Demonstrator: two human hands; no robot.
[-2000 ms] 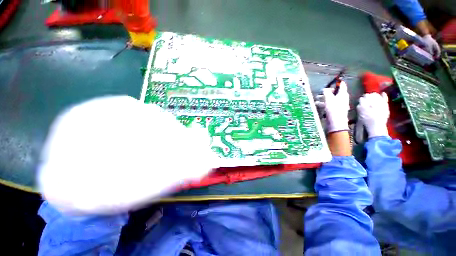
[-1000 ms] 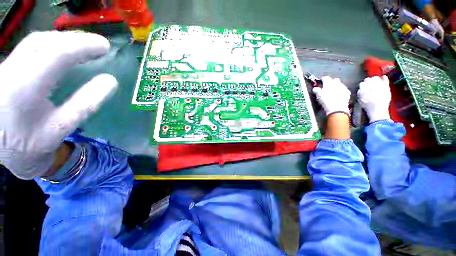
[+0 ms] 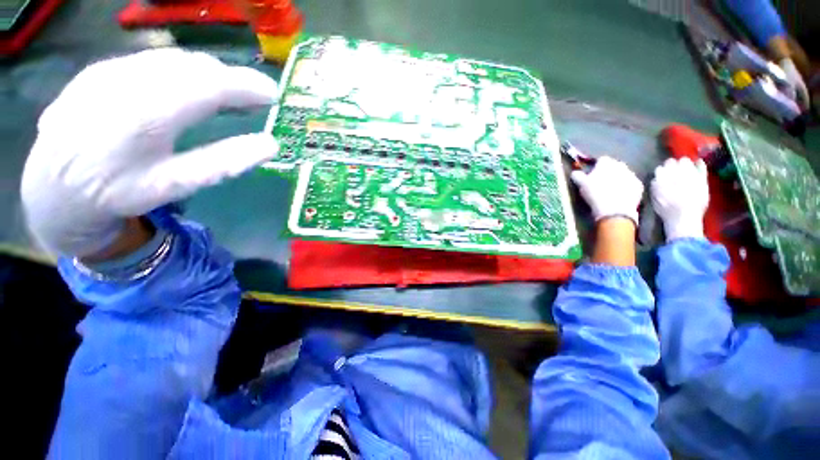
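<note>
A large green circuit board (image 3: 432,202) with silvery solder areas and a white edge lies solder side up on a red pad (image 3: 396,267). My left hand (image 3: 148,148), in a white glove, is at the board's left edge. Its fingers and thumb are apart, with the tips close to the edge; I cannot tell whether they touch it. My right hand (image 3: 611,190), also gloved, is just right of the board, closed around the diagonal cutters (image 3: 577,155). The cutters' front part shows beyond the fingers, pointing up and left; the rest is hidden in the glove.
Another person's gloved hand (image 3: 681,198) is close to the right of mine, by a red pad (image 3: 737,256) and a second green board (image 3: 775,207). An orange-red post with a yellow base (image 3: 277,45) stands behind the board's left corner. A yellow edge (image 3: 396,311) borders the bench.
My left hand first drew back left from over the board, then came right again to its left edge. My right hand stays beside the board with the cutters.
</note>
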